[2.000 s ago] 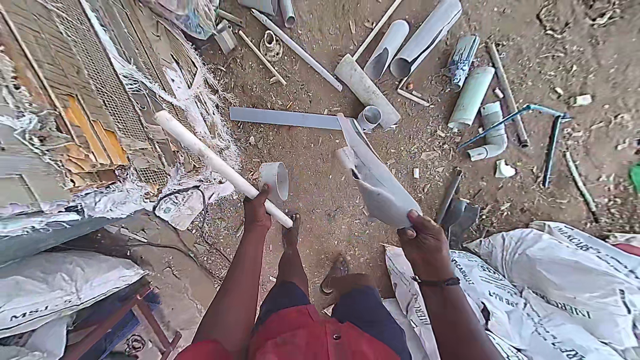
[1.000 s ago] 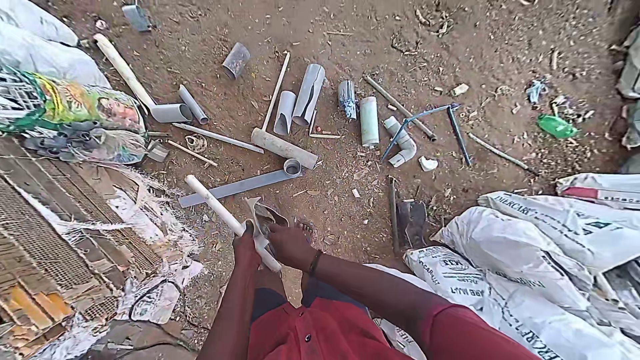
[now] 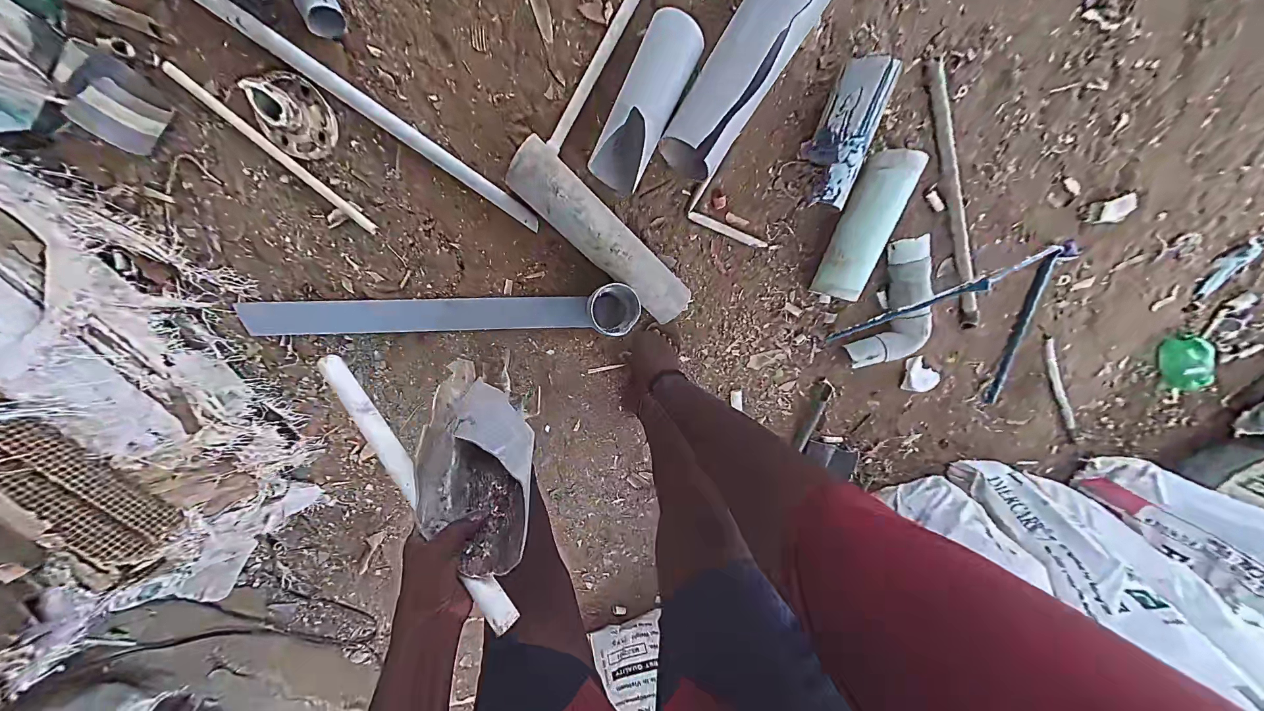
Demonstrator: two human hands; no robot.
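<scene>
In the head view, my left hand (image 3: 439,563) grips a broken grey plastic pipe piece (image 3: 509,430), dirty inside, together with a white pipe (image 3: 370,425) that passes behind it. Down at the ground reaches my right hand (image 3: 647,360), a dark band on its wrist. It is close to a short round pipe piece (image 3: 614,309) and the lower end of a dirty grey pipe (image 3: 602,232); whether it touches either, and how its fingers are set, cannot be told. A flat grey strip (image 3: 415,316) extends left from the round piece.
Cut pipes (image 3: 647,99), a pale green pipe (image 3: 871,225) and a pipe elbow (image 3: 904,296) lie on the dirt, with a blue bent rod (image 3: 1022,321) by the elbow. White sacks (image 3: 1076,553) are at lower right, frayed sheet debris (image 3: 99,385) at left.
The broken piece, in my right hand two seconds ago, is now in my left with the white pipe. My right hand has left it and reached down to the ground. The view has shifted closer.
</scene>
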